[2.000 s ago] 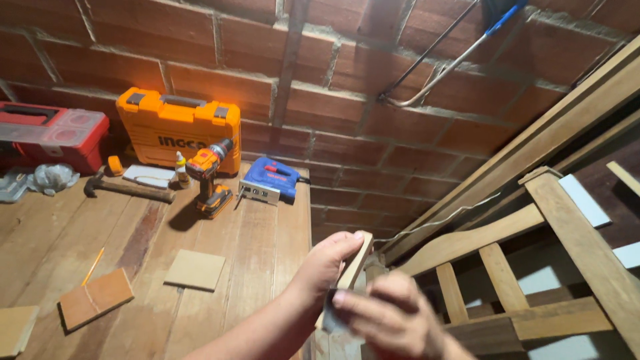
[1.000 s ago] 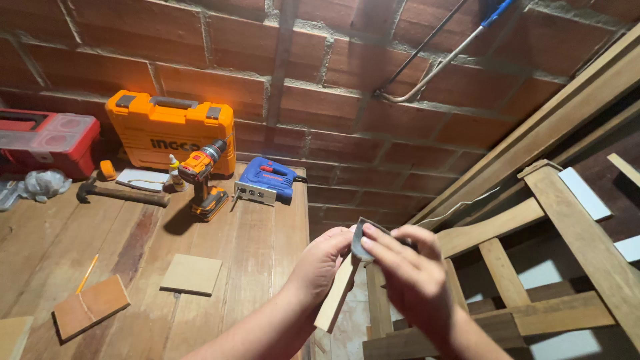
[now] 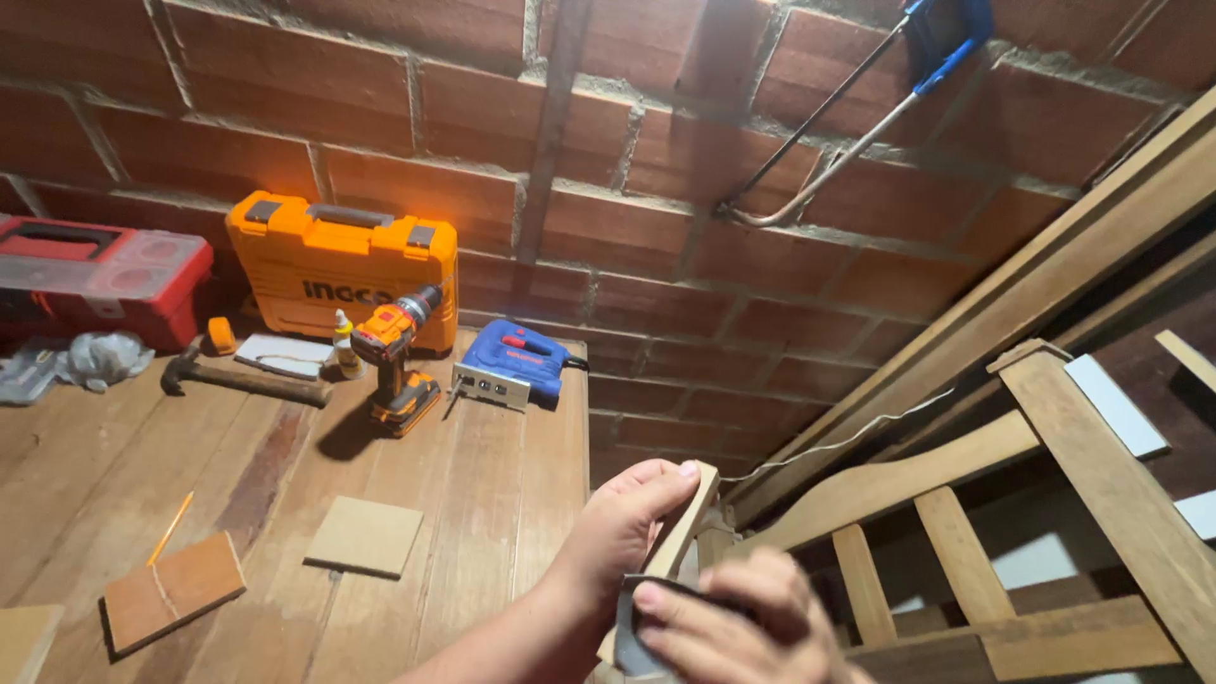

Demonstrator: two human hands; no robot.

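My left hand [image 3: 632, 527] grips a narrow wooden piece [image 3: 686, 532] near its upper end, beside the right edge of the wooden table. Against the lower part of that piece my right hand [image 3: 731, 617], blurred, presses a dark, bent sheet that looks like sandpaper [image 3: 635, 632]. The fingers of my right hand lie over the sheet, and its grey face wraps around the wood. My left palm and the lower end of the wood are partly hidden.
On the wooden table [image 3: 475, 513] are a cordless drill [image 3: 394, 351], a jigsaw [image 3: 513, 361], a claw hammer [image 3: 247, 380], an orange case [image 3: 342, 271], a red toolbox [image 3: 171, 275], a pencil [image 3: 171, 527] and flat pieces [image 3: 364, 535]. A hacksaw [image 3: 855, 142] hangs on the brick wall; wooden furniture [image 3: 1092, 503] stands right.
My right hand and the dark sheet have moved from the upper end of the wooden piece, where they were one second ago, down to its lower part. My left hand still holds the piece.
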